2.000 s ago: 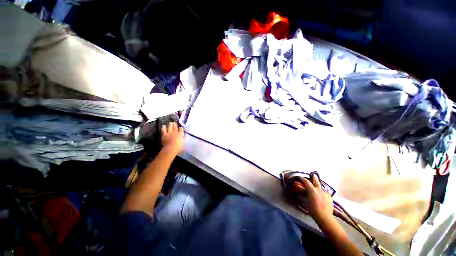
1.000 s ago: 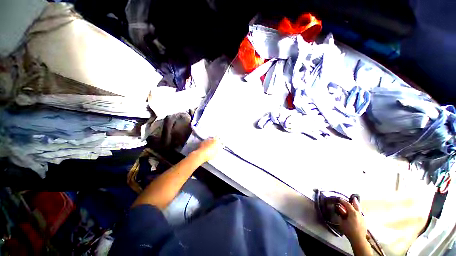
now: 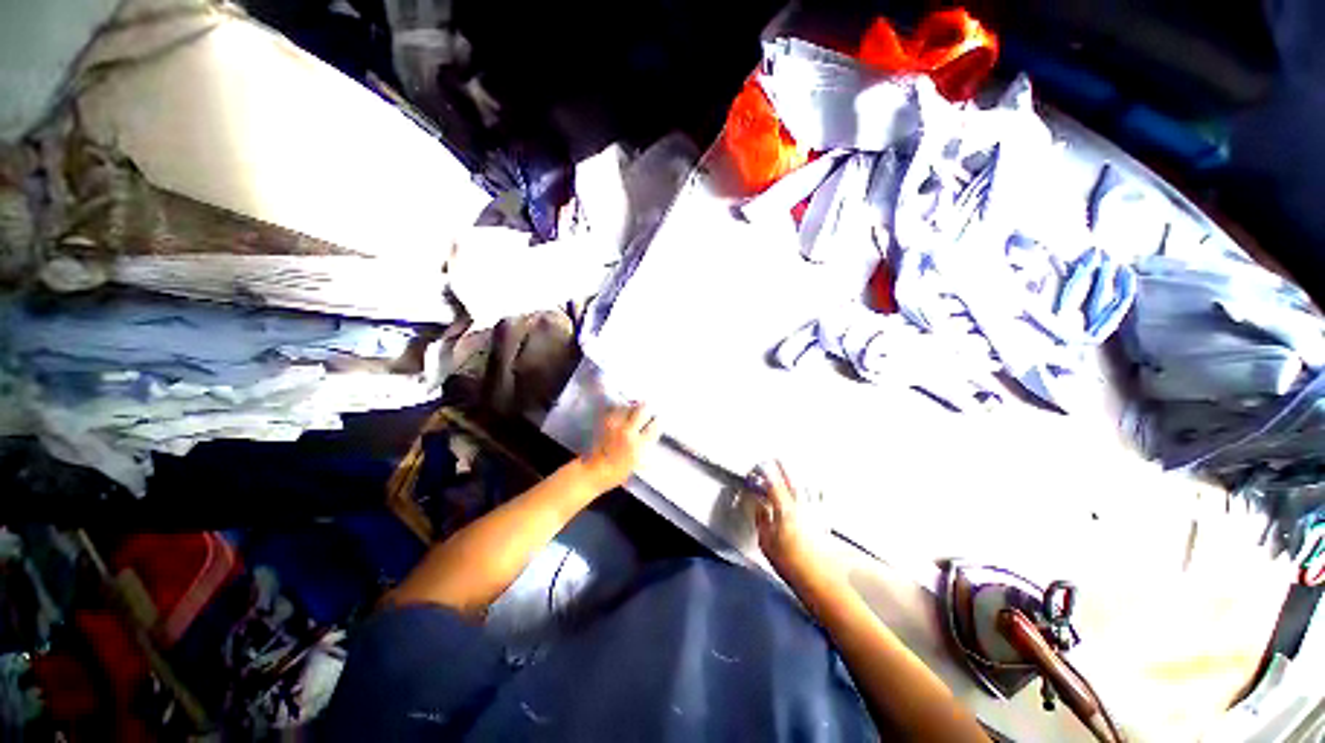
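A long narrow fabric strip [image 3: 702, 460], seen as a thin dark line, lies along the near edge of the white pressing table [image 3: 683, 327]. My left hand [image 3: 622, 440] is on its left end, fingers at the strip. My right hand [image 3: 773, 508] is on the strip a little further right, fingertips close together at it. Whether the fingers pinch or only press the strip is hard to see. The iron [image 3: 1003, 631], with dark pointed base and reddish-brown handle, sits on the table to the right, untouched.
Loose pale strips [image 3: 930, 247] lie tangled on the table's far part, beside red-orange cloth [image 3: 763, 138]. A blue-grey bundle [image 3: 1221, 341] lies at the far right. Stacked garment pieces [image 3: 218, 356] stand at the left. Scissors handles [image 3: 1312, 559] show at the right edge.
My right hand has let go of the iron and moved left onto the strip near my left hand. The iron stays at the right. Earlier, my left hand moved right along the table edge.
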